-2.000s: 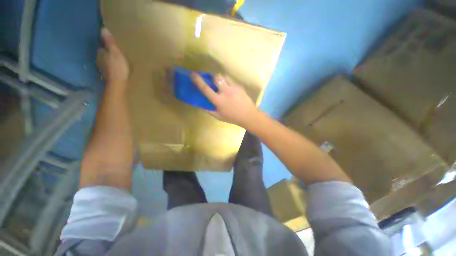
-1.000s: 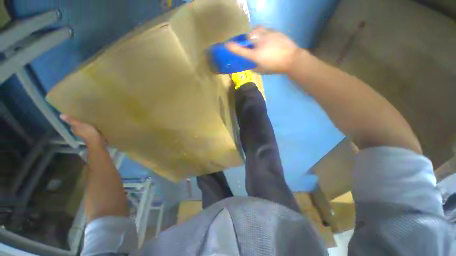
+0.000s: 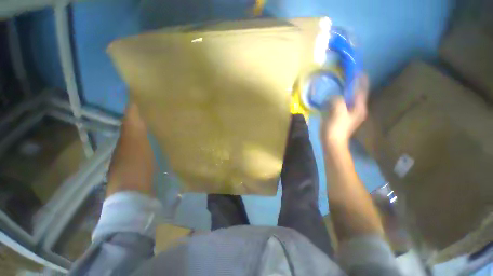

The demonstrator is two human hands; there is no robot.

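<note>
A large brown carton [image 3: 211,102] is held up in front of my legs, its broad face toward me. A shiny tape strip [image 3: 322,40] shows at its upper right edge. My left hand [image 3: 133,110] is at the carton's left side, with the fingers hidden behind it. My right hand [image 3: 344,110] is shut on a blue tape dispenser [image 3: 346,54], blurred, beside the carton's right edge. The tape roll on it [image 3: 323,89] shows a yellow ring with a blue and white centre.
Large brown cartons [image 3: 443,145] stand on the right, one with a small white label [image 3: 404,165]. Grey metal frames [image 3: 67,70] stand on the left. A smaller carton [image 3: 170,237] lies low near my legs. The floor [image 3: 389,32] is blue.
The carton has turned more upright and square to me. My right hand with the dispenser has moved from the carton's top to its right side. My left hand has moved right and up.
</note>
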